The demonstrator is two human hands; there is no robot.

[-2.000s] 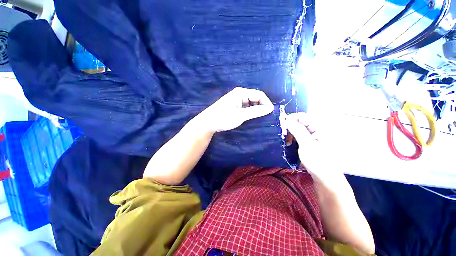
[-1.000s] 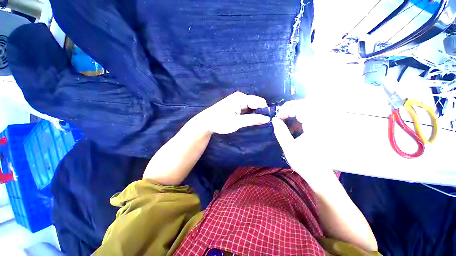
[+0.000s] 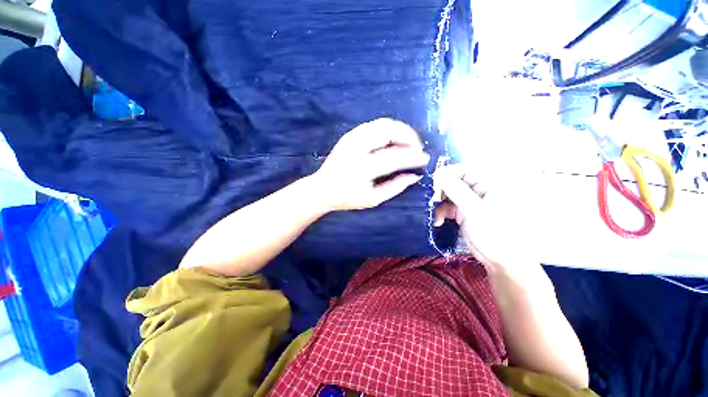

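A large dark navy garment piece (image 3: 310, 77) covers the left and middle of the table and hangs towards the lap. Its pale, frayed edge (image 3: 436, 70) runs down the right side. My left hand (image 3: 376, 164) lies on the cloth, fingers bent and fingertips near this edge; whether it pinches cloth is unclear. My right hand (image 3: 466, 203) grips the frayed edge between thumb and fingers, just right of my left hand. Strong glare washes out the area above my right hand.
Scissors with red and yellow handle loops (image 3: 627, 203) lie on the white table (image 3: 559, 233) at right. Machine parts (image 3: 621, 54) and thread tangles (image 3: 683, 132) are at upper right. A blue crate (image 3: 48, 310) stands at lower left. A red checked apron (image 3: 388, 333) covers my lap.
The navy cloth has shifted slightly left. My hands, which were together a second ago, are slightly apart, and the frayed edge shows again below my right fingers.
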